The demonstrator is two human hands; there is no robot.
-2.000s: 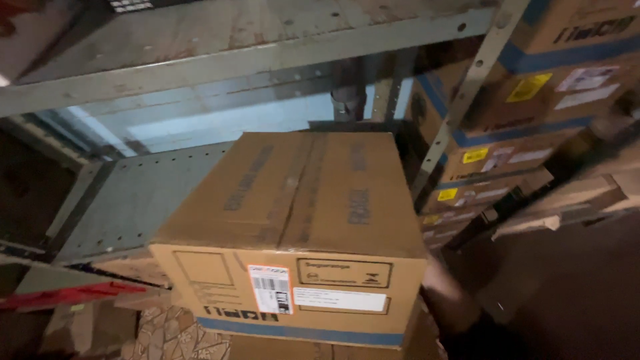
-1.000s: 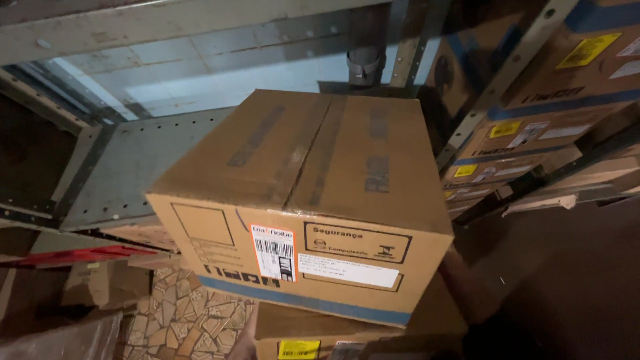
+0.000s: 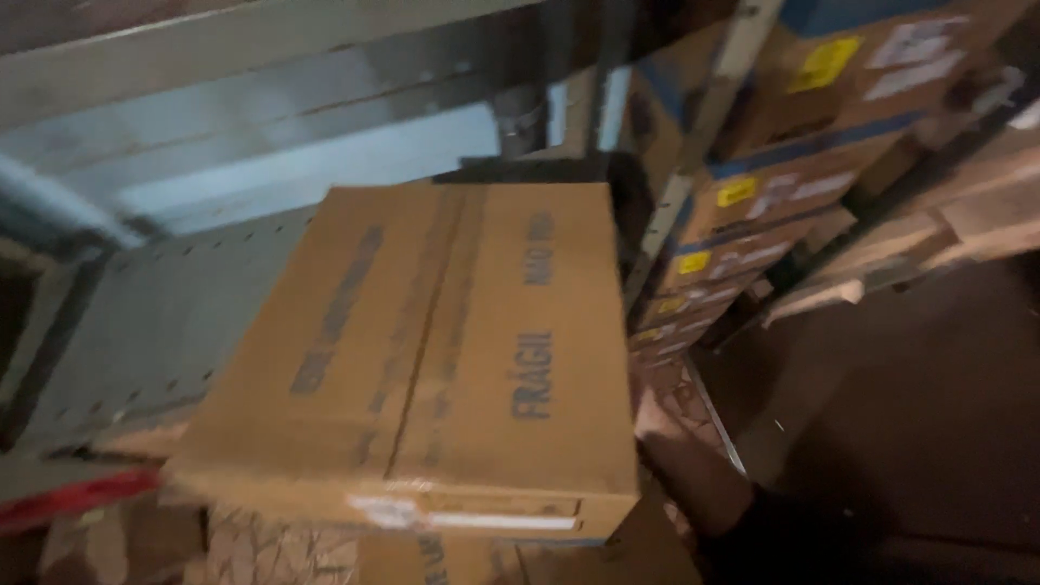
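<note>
A taped cardboard box (image 3: 422, 341) with printed lettering on top fills the middle of the view, its far part over a grey perforated metal shelf (image 3: 171, 317). At the box's right side is my right hand (image 3: 646, 406), mostly hidden behind the box edge, with the bare forearm and a dark sleeve below it; it appears to support the box from that side. My left hand does not show. Below the near edge of the box, part of another cardboard box (image 3: 585, 561) can be seen.
An upper shelf edge (image 3: 244, 61) crosses the top. Right of a metal upright (image 3: 691, 154), cardboard boxes (image 3: 812, 154) with yellow labels are stacked. A red bar (image 3: 77, 497) lies at lower left, near the patterned floor (image 3: 276, 552).
The box's top now faces the camera more, and its labelled front shows only as a narrow strip. The view has shifted.
</note>
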